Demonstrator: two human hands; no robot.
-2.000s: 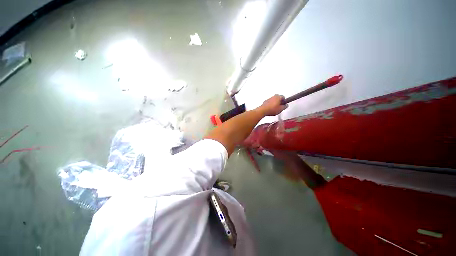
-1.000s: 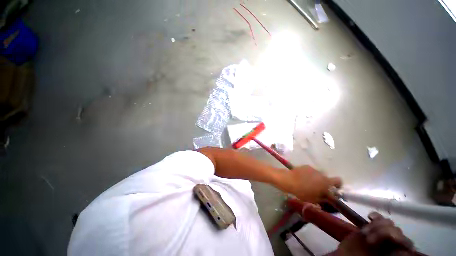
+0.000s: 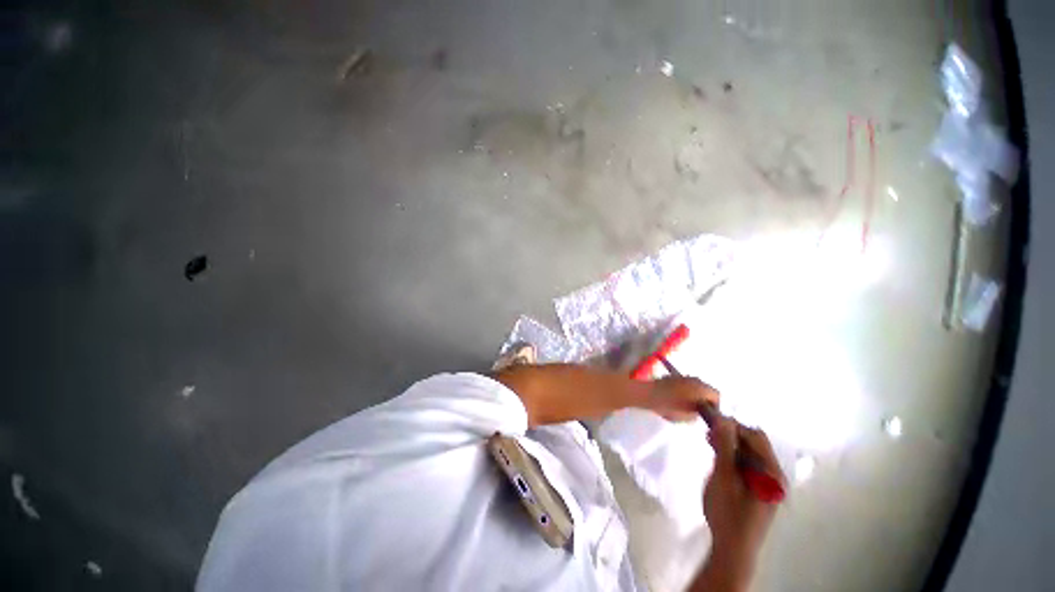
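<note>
A broom with a red head (image 3: pixel 644 368) and a dark red handle reaches from near the bubble wrap to its red end grip. My left hand (image 3: pixel 680 398) is closed around the handle close above the head. My right hand (image 3: pixel 740 445) is closed around the handle near the end grip. Crumpled clear bubble wrap (image 3: pixel 613 310) lies on the floor just beyond the broom head. Strong glare hides part of the wrap and the floor to its right. My hands hide much of the handle.
Thin red strips (image 3: pixel 860 174) and small white scraps lie on the grey floor. Clear plastic pieces (image 3: pixel 974 156) and a thin strip lie along the dark wall edge at right. A dark scrap (image 3: pixel 196 267) lies at left. A flat tan phone (image 3: pixel 532 491) is at my waist.
My view has turned away from the red beam and white pipe. My right hand has joined the left on the broom since the oldest frame. The hands now show closer to the broom head.
</note>
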